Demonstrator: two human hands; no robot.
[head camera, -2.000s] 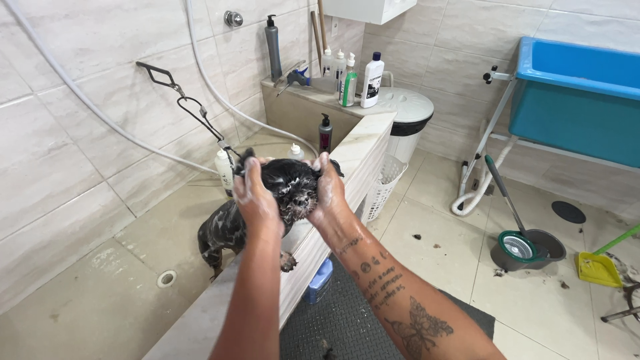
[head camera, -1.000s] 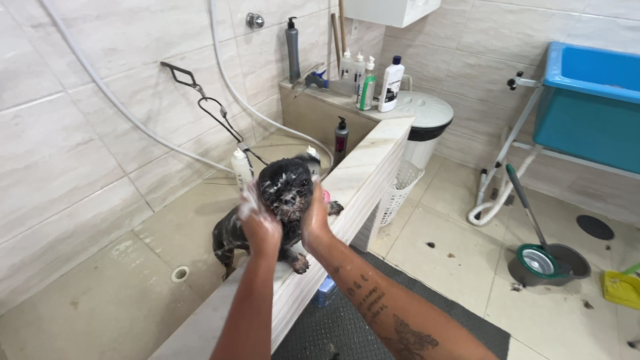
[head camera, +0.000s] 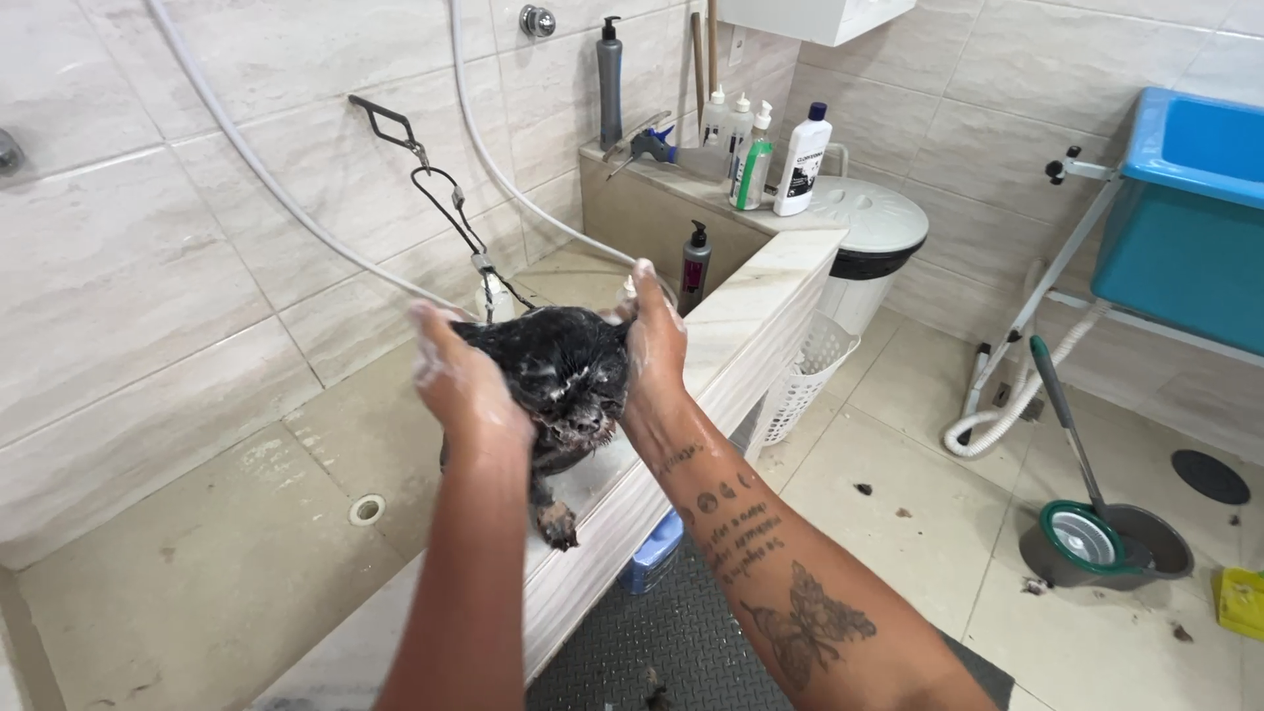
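A wet black dog (head camera: 563, 365) with lather on its head stands at the marble tub ledge, one front paw on the ledge. My left hand (head camera: 466, 380), soapy, lies against the side of its head at image left. On the other side, my right hand (head camera: 654, 341) cups the head near the ear, its fingers pointing up. A black tether (head camera: 459, 227) runs from a wall hook down behind the dog. Most of the dog's body is hidden behind my left forearm.
Several bottles (head camera: 752, 163) and a spray gun (head camera: 652, 146) stand on the tub's corner shelf; a dark pump bottle (head camera: 695, 267) is below. Hoses (head camera: 242, 148) hang along the wall. Right are a lidded bin (head camera: 859, 217), white basket (head camera: 812, 375), blue tub (head camera: 1185, 227) and mop bucket (head camera: 1081, 543).
My hands have moved from beside the dog's face to the sides of its head, farther apart. The dog's head has tipped down compared with a second ago.
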